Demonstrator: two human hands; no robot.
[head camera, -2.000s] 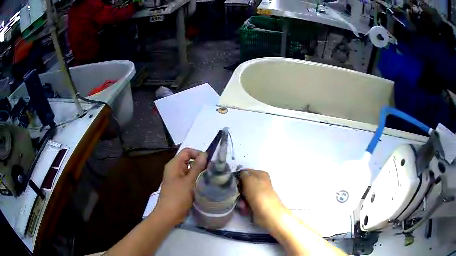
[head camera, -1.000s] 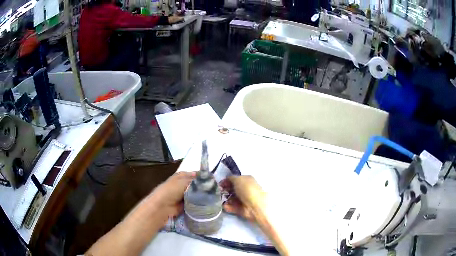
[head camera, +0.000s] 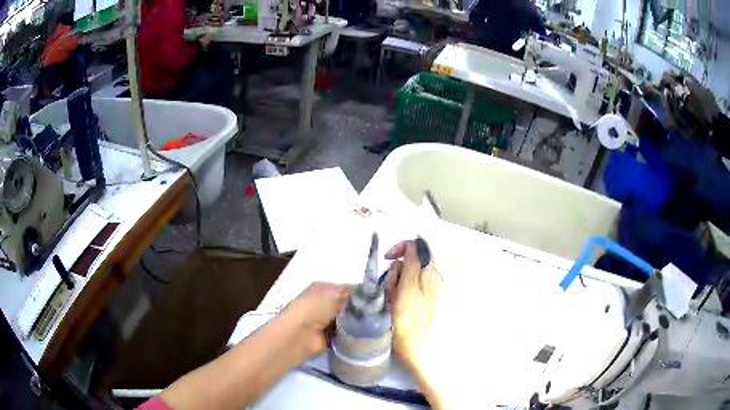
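Observation:
The nozzle bottle (head camera: 362, 346) stands upright at the near edge of the white table, with a grey pointed spout, a cloudy brownish body and a pale band. My left hand (head camera: 322, 311) is just left of and behind the bottle; its fingertips are hidden by it. My right hand (head camera: 412, 295) is raised right of the spout, fingers curled, with a small dark piece (head camera: 423, 251) at its top. What the piece is cannot be told. A blurred grey-and-white piece (head camera: 432, 203) shows at the cream tub's near rim.
The cream tub (head camera: 512, 192) adjoins the table's far edge. The sewing machine head (head camera: 596, 352) with a blue bracket (head camera: 588, 255) is at right. A white board (head camera: 308, 207) lies beyond the table. Another machine table (head camera: 156, 210) is at left. A person in red sits at far left.
My right hand has risen and turned beside the spout. The white-and-dark piece near it is gone from there; a blurred piece now shows at the tub rim. The bottle appears further right in the view.

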